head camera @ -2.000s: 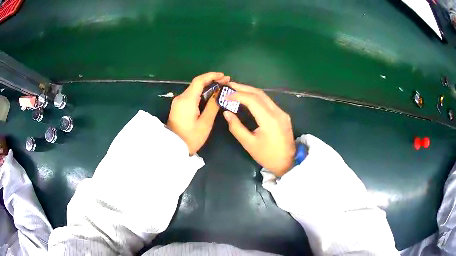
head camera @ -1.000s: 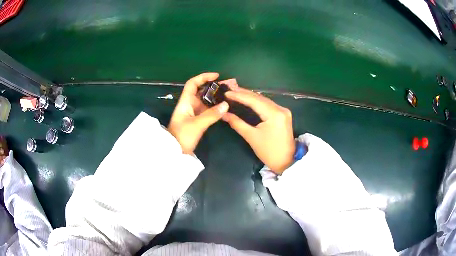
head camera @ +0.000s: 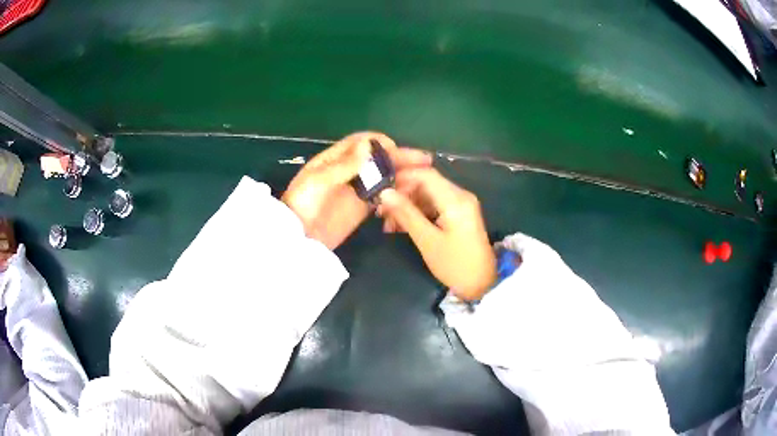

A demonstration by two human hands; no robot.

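Observation:
A small dark squarish electronic module (head camera: 373,173) with a white or silvery face is held up above the green bench, face towards me. My left hand (head camera: 332,192) is around its left side and behind it, its fingers slightly blurred. My right hand (head camera: 447,226) pinches its right and lower edge with thumb and fingertips. Both hands touch the module. The back of the module is hidden. A blue strap (head camera: 508,264) is at my right wrist.
Several round clear-rimmed parts (head camera: 94,221) and a pink-white block (head camera: 56,165) are at left, by a grey upright (head camera: 43,111). Red round pieces (head camera: 717,252) are at right. Small modules (head camera: 696,173) lie beyond the seam (head camera: 596,182). Coworkers' sleeves (head camera: 43,332) are at the edges.
The module has turned, so a plain white face now shows instead of the dark, amber-edged side. My left fingers have closed in around it. The small modules at right have shifted slightly left.

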